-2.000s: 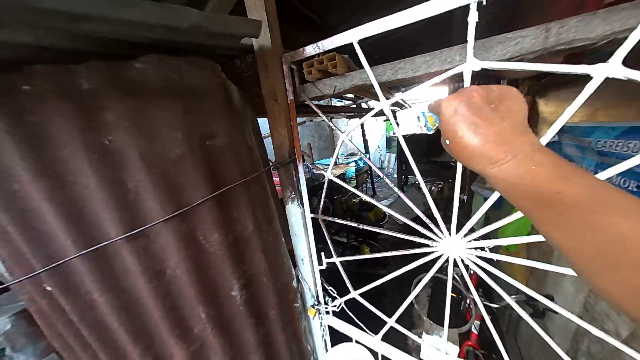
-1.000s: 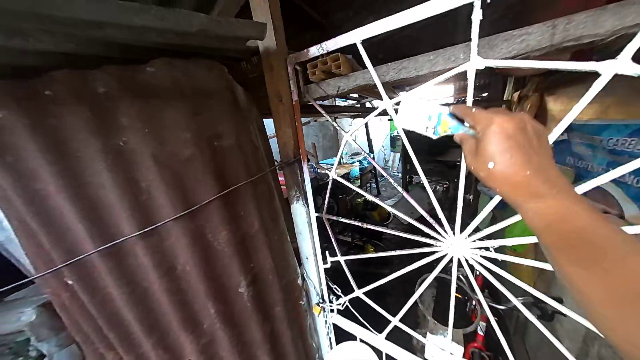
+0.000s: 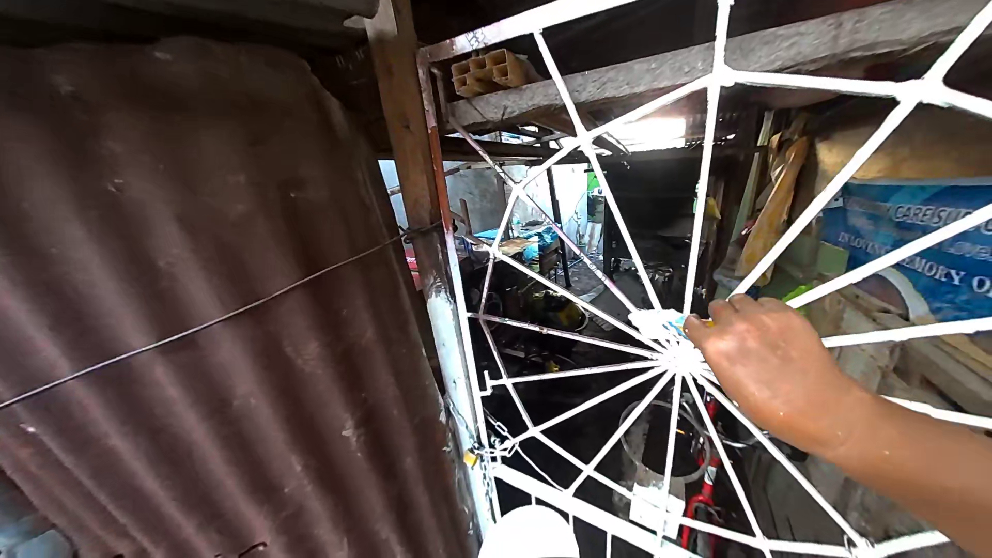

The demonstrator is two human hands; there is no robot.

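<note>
My right hand [image 3: 763, 364] grips a paintbrush [image 3: 665, 322] whose bristles are loaded with white paint. The brush lies by the hub [image 3: 680, 356] of a metal gate with bars in a spider-web pattern, at the lower end of an upper-left spoke. Most bars are white, while that spoke [image 3: 573, 248] and some bars on the left still look dull and patchy. At the bottom edge shows a round white thing [image 3: 530, 533], perhaps a paint container; what holds it cannot be seen. My left hand is out of view.
A rusty corrugated metal sheet [image 3: 194, 256] fills the left, crossed by a wire [image 3: 232, 314]. A chain with a padlock [image 3: 470, 458] hangs at the gate's left post. Behind the bars are a red bicycle [image 3: 704, 496], a printed banner [image 3: 914, 240] and a hollow block [image 3: 492, 71].
My right hand with the brush has moved down from the upper bars of the gate to its hub.
</note>
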